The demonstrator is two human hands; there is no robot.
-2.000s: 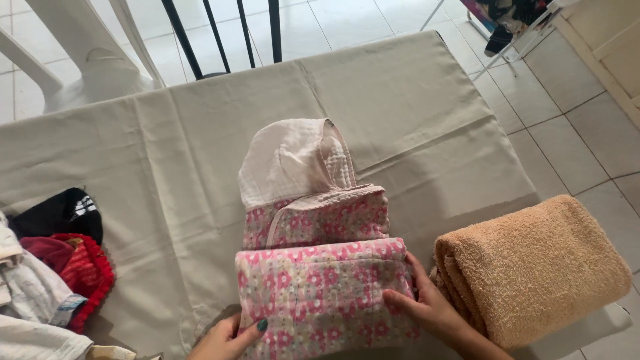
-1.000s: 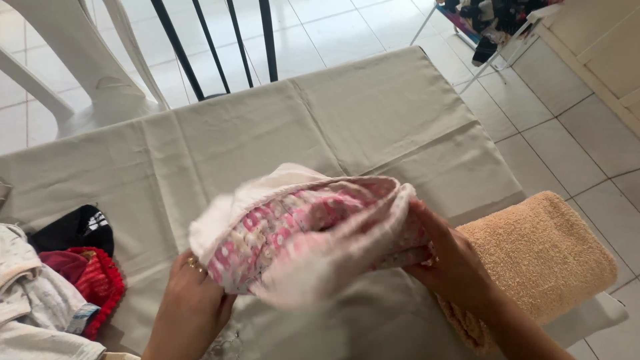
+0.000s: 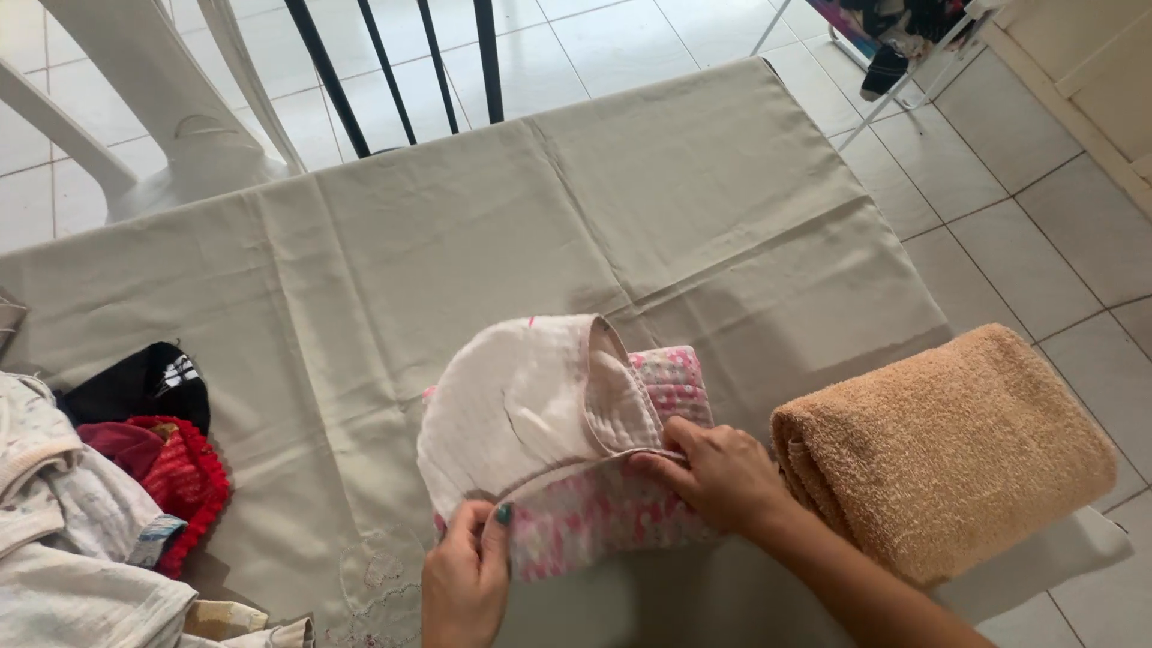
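Observation:
A folded pink floral cloth (image 3: 585, 522) with a whitish rounded hood or flap (image 3: 513, 405) lies near the front of the table. My left hand (image 3: 470, 567) pinches the hem at the flap's lower left, between thumb and fingers. The same hem is held farther right by my right hand (image 3: 715, 468), thumb and fingertips closed on it. The flap lies over part of the floral cloth, and its opening faces right. Just right of my right hand is a folded orange-tan terry towel (image 3: 945, 450).
A pile of whitish clothes (image 3: 81, 540), a red garment (image 3: 184, 486) and a black one (image 3: 135, 387) lie at left on the covered table (image 3: 450, 234). Beyond the far edge stand a white plastic chair (image 3: 207, 135) and dark chair bars (image 3: 486, 63). A rack with clothes (image 3: 886, 54) stands back right.
The floral bundle was flat with its hood pointing away, then held bunched between both hands. Now it lies on the table with the whitish flap over the floral part.

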